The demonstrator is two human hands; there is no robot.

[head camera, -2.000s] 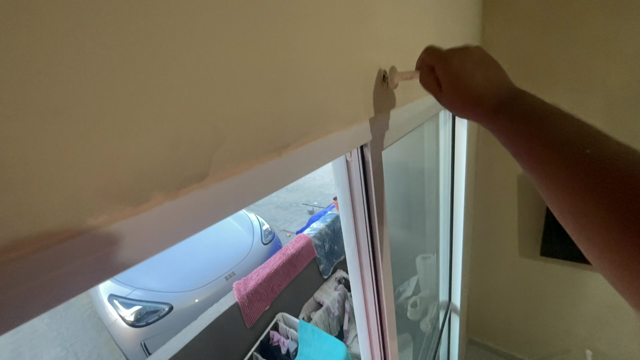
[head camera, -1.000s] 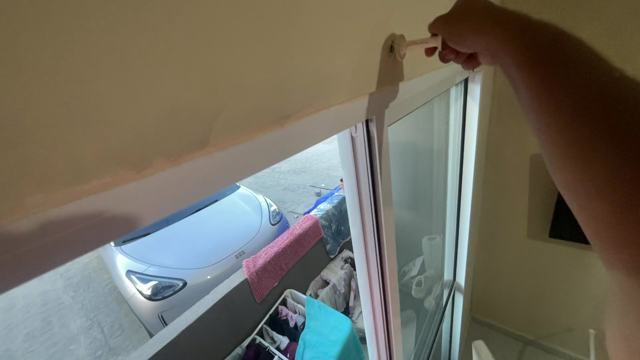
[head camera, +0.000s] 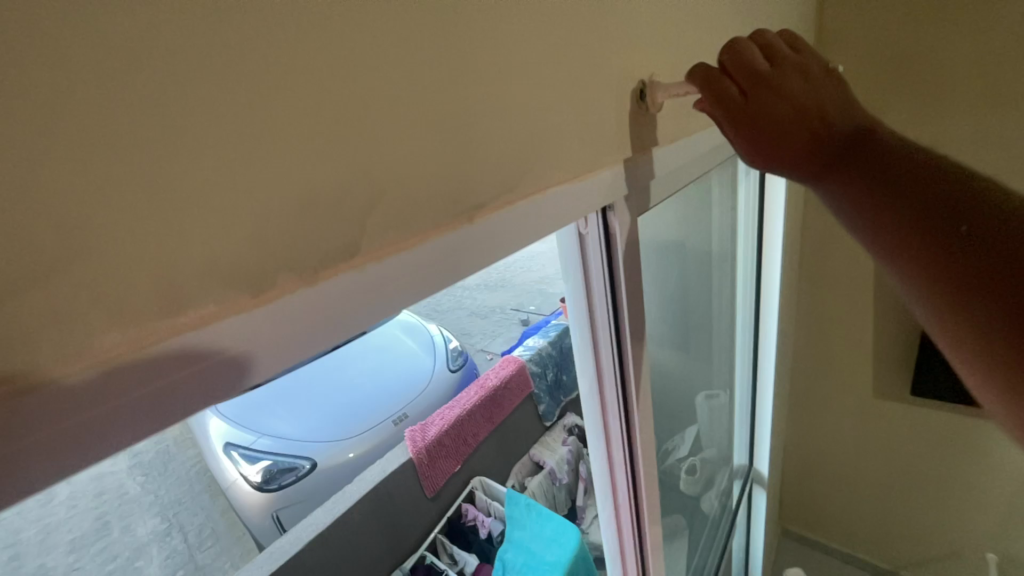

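Note:
My right hand (head camera: pixel 788 104) reaches in from the right with its fingers closed on the end of a pale rod-like fitting (head camera: pixel 670 90). The fitting sticks out from the beige wall (head camera: pixel 384 104) above the white window frame (head camera: pixel 512 208), and has a wider round part near the wall. A small dark hole (head camera: pixel 642 92) shows in the wall beside that round part. Whether the fitting touches the wall around the hole is hard to tell. My left hand is out of view.
Below the frame is a sliding glass panel (head camera: pixel 688 288). Through the opening a silver car (head camera: pixel 336 384), a low wall (head camera: pixel 360 504) with a pink mat (head camera: pixel 472 420), and a drying rack (head camera: pixel 436 532) with clothes and a turquoise cloth (head camera: pixel 540 536) are visible. A dark panel (head camera: pixel 940 372) is at right.
The right hand stays at the fitting throughout, its wrist and fingers turned differently from one second ago. The camera view has shifted slightly.

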